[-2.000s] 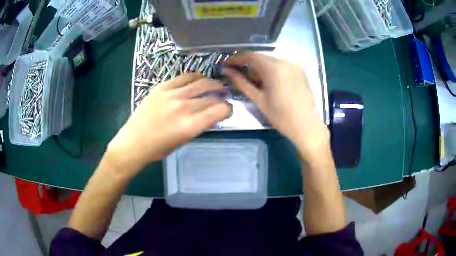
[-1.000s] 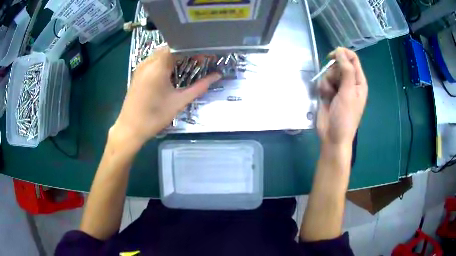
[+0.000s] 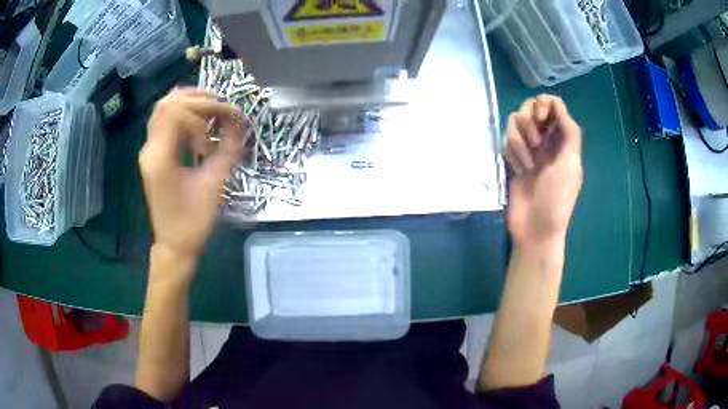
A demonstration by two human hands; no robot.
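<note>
Many slim silver metal pins [image 3: 267, 152] lie heaped on the left part of the metal work tray [image 3: 431, 172]. A small dark piece [image 3: 362, 164] lies singly on the tray. The dark fixture [image 3: 351, 120] sits under the grey bench press [image 3: 343, 72], whose lower edge is blurred. My left hand [image 3: 187, 152] is blurred over the tray's left edge, thumb and fingers curled; whether it holds a pin I cannot tell. My right hand [image 3: 547, 164] is just right of the tray, palm up with fingers curled; no pin shows clearly in it.
An empty clear bin [image 3: 327, 286] stands in front of the tray. Stacked bins of pins stand at left [image 3: 44, 172] and upper right [image 3: 595, 24]. Labelled boxes [image 3: 120, 32] are upper left, a brass fitting [image 3: 195, 53] by the tray, a blue box [image 3: 656, 96] far right.
My hands parted from the fixture. My left hand has moved left off the pin heap. My right hand stays right of the tray; the pin seen in it a second ago no longer shows clearly.
</note>
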